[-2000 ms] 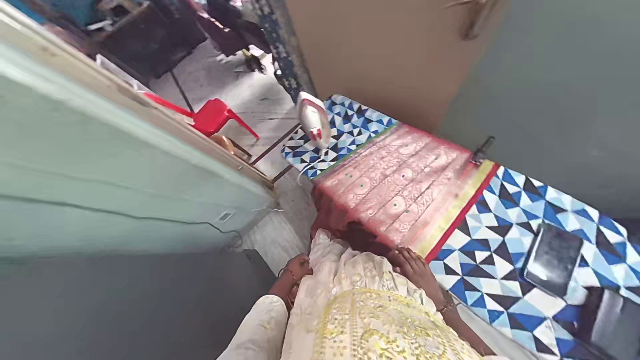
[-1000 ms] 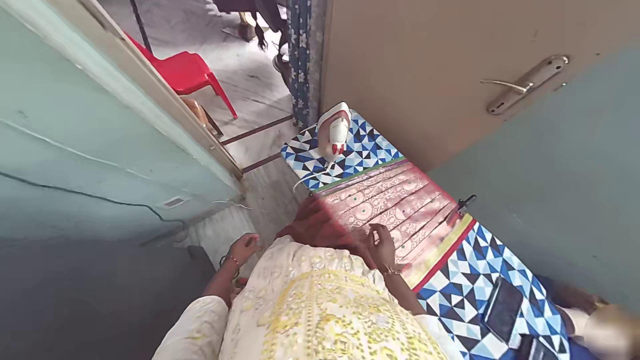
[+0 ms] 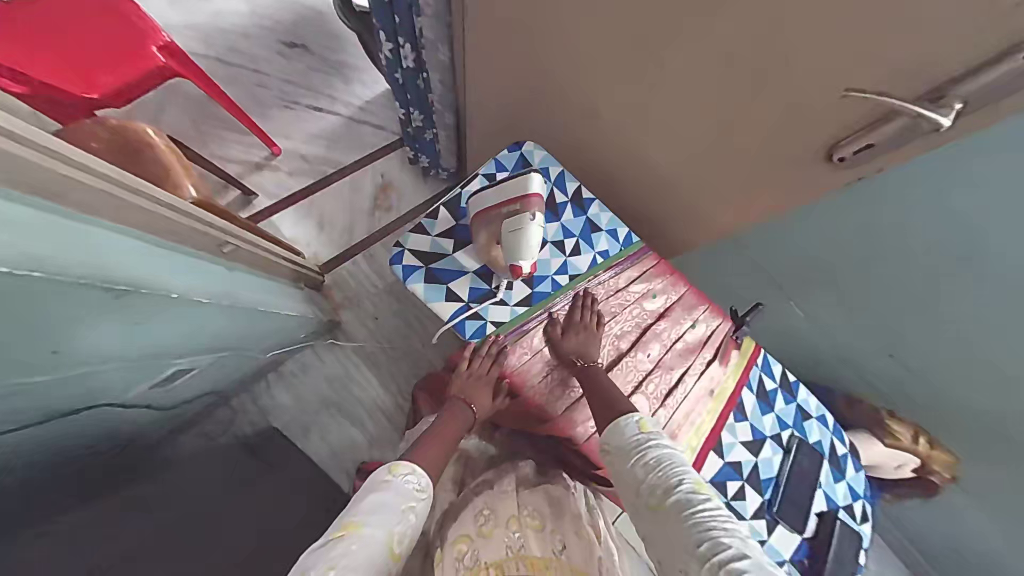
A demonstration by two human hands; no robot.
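Observation:
A pink patterned cloth [image 3: 640,336] with a green edge and a yellow and red border lies in folds across the ironing board [image 3: 592,216], which has a blue, white and black triangle cover. My left hand [image 3: 480,374] rests flat on the cloth near its front left corner, fingers apart, holding nothing. Beside it on the right, my right hand [image 3: 578,332] lies palm down on the cloth near the green edge, with nothing gripped. Beyond both hands a white and red electric iron [image 3: 510,228] is on the board's far end, its white cord running left.
Two dark phone-like devices [image 3: 796,484] lie on the board's right end. A black clip-like object [image 3: 744,318] is at the cloth's far edge. A door with a metal handle [image 3: 904,108] stands behind. At upper left are a red plastic chair [image 3: 88,56] and a door frame [image 3: 160,192].
Both hands have moved forward from beside my body onto the cloth near its green edge. The view has shifted closer to the board.

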